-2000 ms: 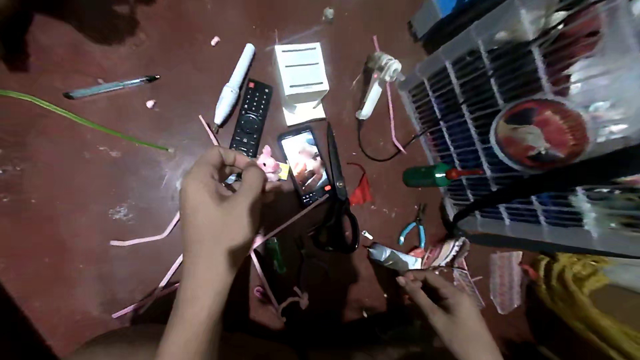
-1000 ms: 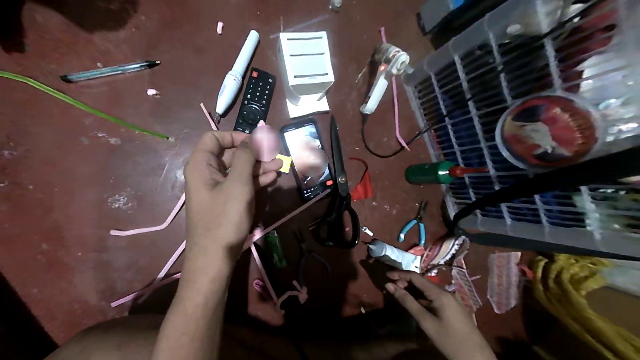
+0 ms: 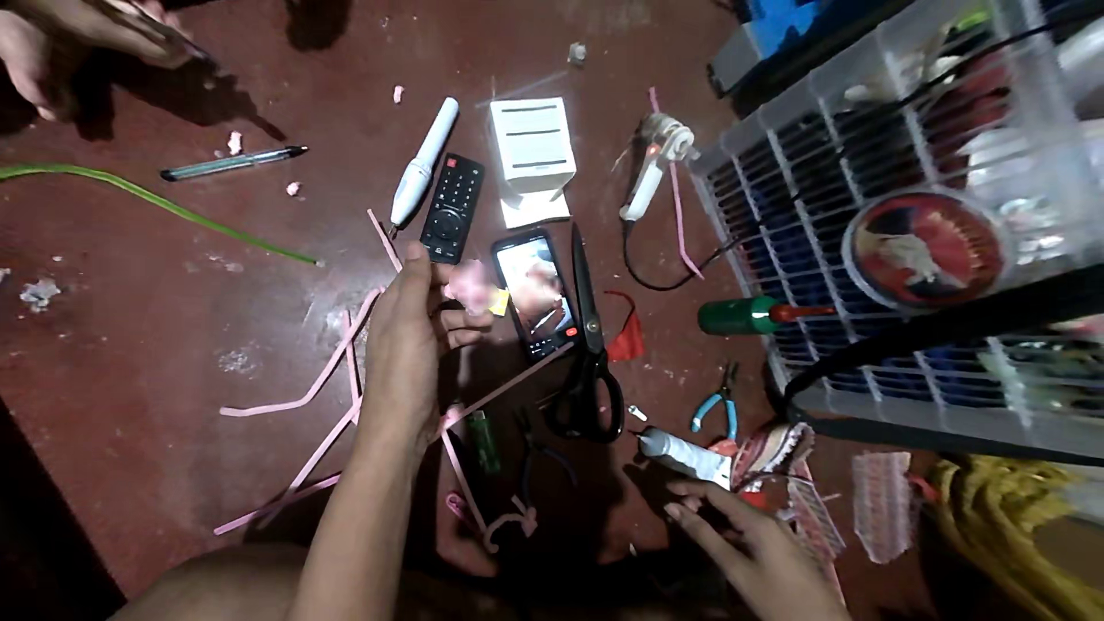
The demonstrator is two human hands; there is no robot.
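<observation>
My left hand [image 3: 414,319] holds a small pink figure [image 3: 472,287], blurred, with a yellow piece [image 3: 499,302] at its lower right side. Just right of it lies a smartphone [image 3: 535,289] with a lit screen, and a black remote control [image 3: 453,207] lies above. Black-handled scissors [image 3: 593,345] rest beside the phone. Low on the right, my right hand [image 3: 733,535] has its fingers apart and holds nothing visible. Its fingertips are just below a white and grey tube [image 3: 686,454]. Pink strips [image 3: 328,371] lie around and partly under my left forearm.
A clear plastic case [image 3: 776,172] fills the right side, near a green bottle [image 3: 737,316], blue-handled pliers [image 3: 716,414] and a hot glue gun [image 3: 651,172]. A white box [image 3: 532,142], a pen [image 3: 233,162] and a green strip [image 3: 172,203] lie farther off. Another person's hands [image 3: 95,39] are at upper left.
My left hand has turned the pink figure and moved it slightly away from the remote, toward the phone. Another person's hands have come into view at upper left.
</observation>
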